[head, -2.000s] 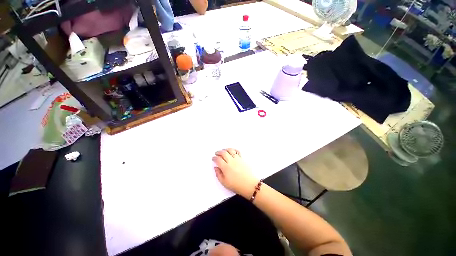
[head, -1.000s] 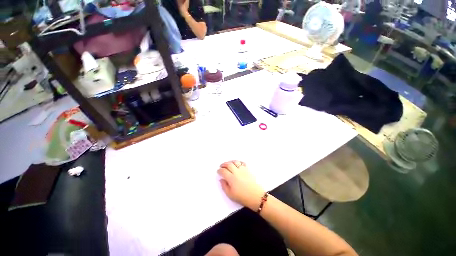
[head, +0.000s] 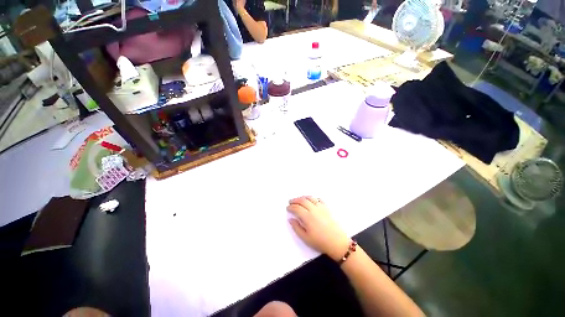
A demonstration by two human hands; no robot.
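Observation:
My right hand (head: 315,224) rests palm down on the white worktable (head: 229,210), near its front edge. Its fingers are loosely spread and slightly bent, with no object visible in it; it wears a ring and a beaded bracelet. A black smartphone (head: 313,134) lies flat, screen dark, beyond the hand and not touched. A small red-pink ring (head: 342,153) lies by its near end. A thin dark tool (head: 350,133) lies between the phone and a lilac bottle (head: 370,116). My left hand is not identifiable; a rounded skin-toned shape is cut off at the bottom edge.
A dark shelf (head: 166,168) with a tissue box (head: 137,86) stands at left, an orange-topped jar (head: 248,96) beside it. A red-capped water bottle (head: 315,65) stands farther back. Black fabric (head: 455,111), a stool (head: 437,217) and fans are at right. A person's arm shows beyond the table.
The view has shifted, so the whole scene sits differently in the picture. My right hand stays resting on the table, and the phone and bottle keep their places.

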